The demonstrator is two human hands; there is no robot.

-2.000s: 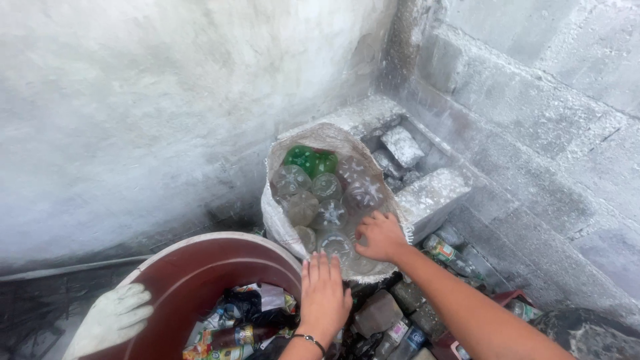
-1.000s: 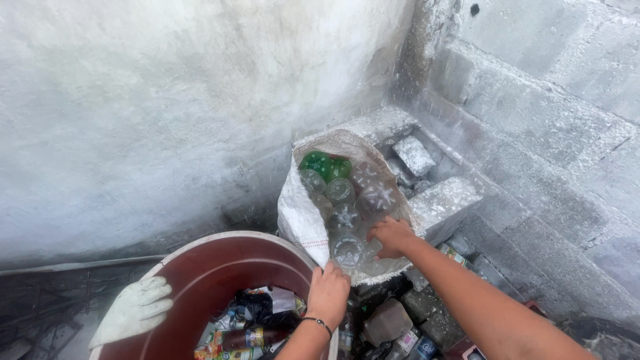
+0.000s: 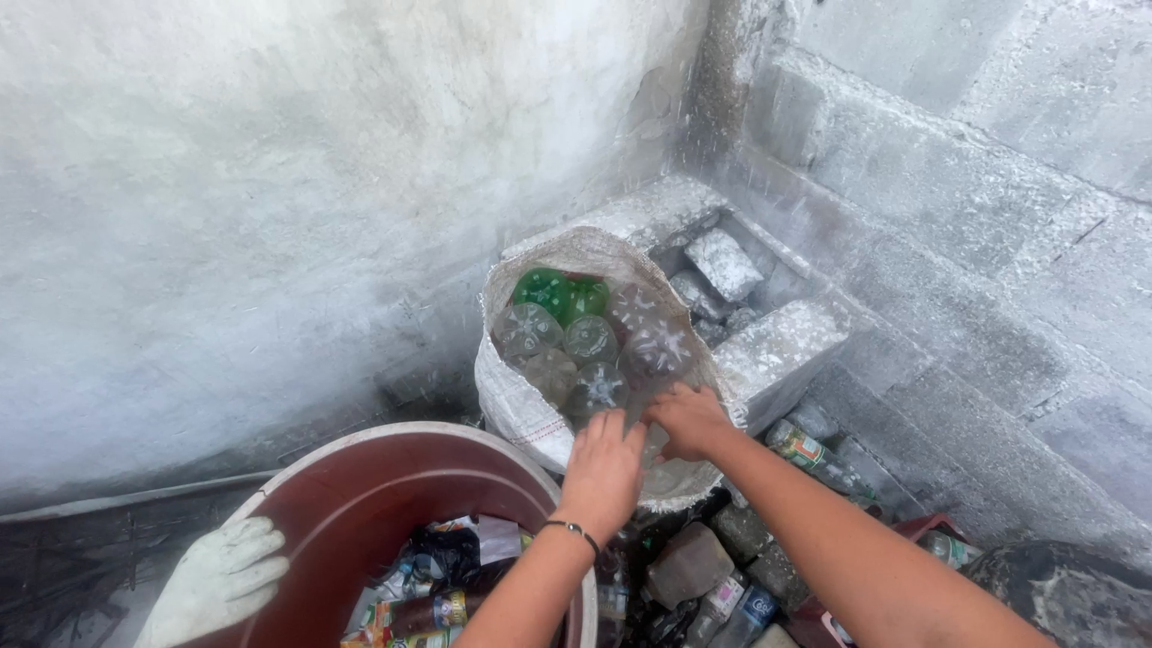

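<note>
A white woven sack (image 3: 517, 400) stands with its mouth wide, packed with plastic bottles whose bases face up. Green bottles (image 3: 544, 292) lie at its far left side, and clear bottles (image 3: 659, 346) fill the rest. My left hand (image 3: 605, 463), with a dark bracelet at the wrist, reaches over the near rim onto the bottles; its fingertips are partly over a clear bottle (image 3: 598, 387). Just to its right, my right hand (image 3: 691, 421) is inside the sack's near right side, fingers curved at a bottle. Whether either hand grips a bottle is unclear.
A dark red drum (image 3: 360, 486) with wrappers and bottles inside stands at the lower left, a white glove (image 3: 220, 576) over its rim. Concrete blocks (image 3: 783, 346) hold rubble behind the sack. Bottles (image 3: 801, 450) and stones (image 3: 688, 565) lie to the right, beside the block wall (image 3: 945, 234).
My left hand has left the sack's near left edge, which it held one second ago, and moved onto the bottles beside my right hand. The sack's left side no longer folds inward.
</note>
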